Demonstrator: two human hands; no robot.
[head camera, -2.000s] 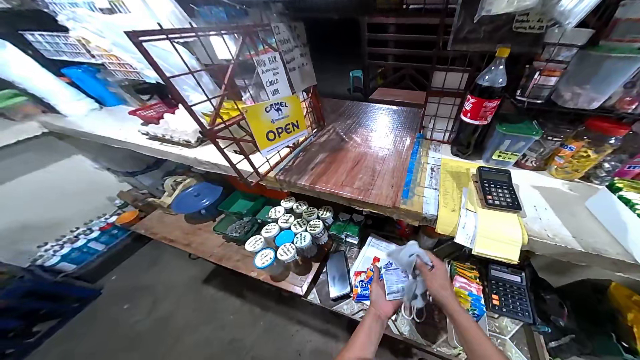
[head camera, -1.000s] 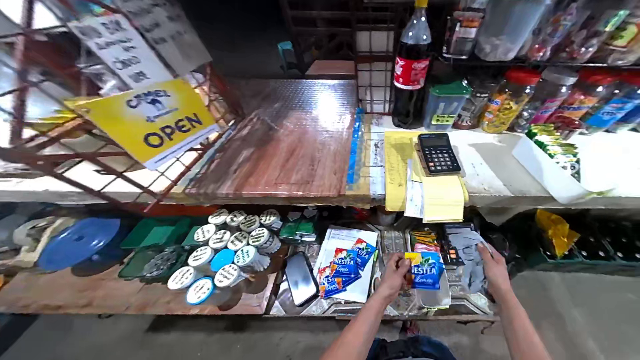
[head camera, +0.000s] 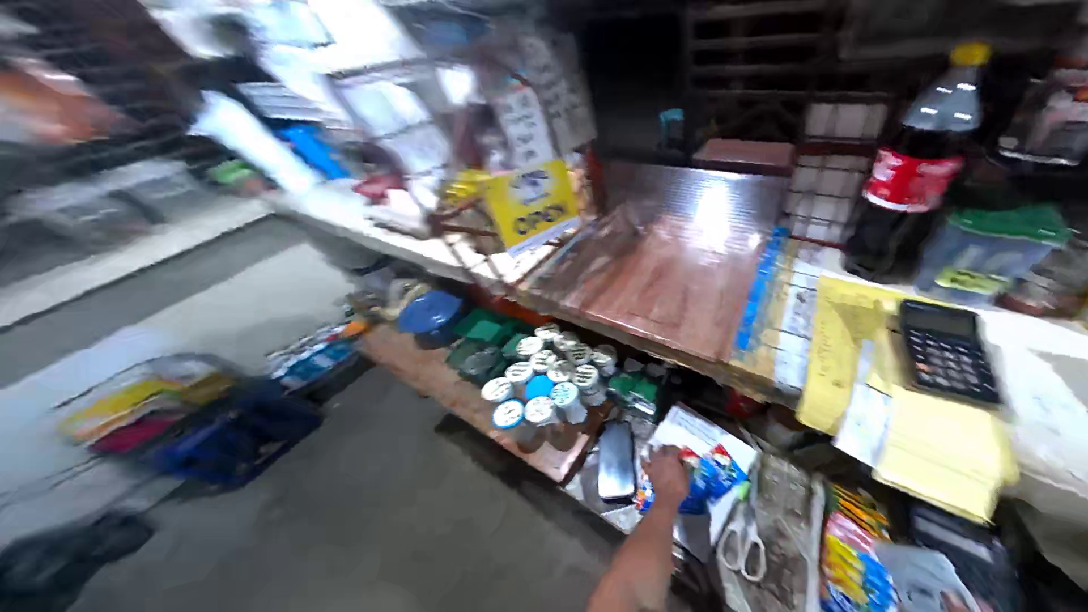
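Note:
My left hand (head camera: 667, 476) reaches down onto the blue and red drink-mix sachets (head camera: 718, 476) lying on a white paper sheet (head camera: 680, 425). Blur and the angle hide whether its fingers grip one. Left of it lies a dark smartphone (head camera: 616, 463), and to its right a pair of scissors (head camera: 742, 548) with pale handles. Only what look like fingertips of my right hand (head camera: 954, 603) show at the bottom right edge, by a grey plastic packet (head camera: 926, 574). A container of colourful sachets (head camera: 850, 557) stands beside that packet.
White-lidded jars (head camera: 544, 387) crowd the lower shelf near green baskets (head camera: 480, 344) and a blue lid (head camera: 432, 314). Above is the counter (head camera: 663, 272) with a cola bottle (head camera: 918, 170), yellow paper pads (head camera: 943, 450) and a calculator (head camera: 949, 350). A wire grille (head camera: 463, 229) bears a yellow sign (head camera: 533, 206).
My left hand has moved left, from the sachet it held over the container to the sachets on the paper. The view has swung left, leaving my right hand almost out of frame.

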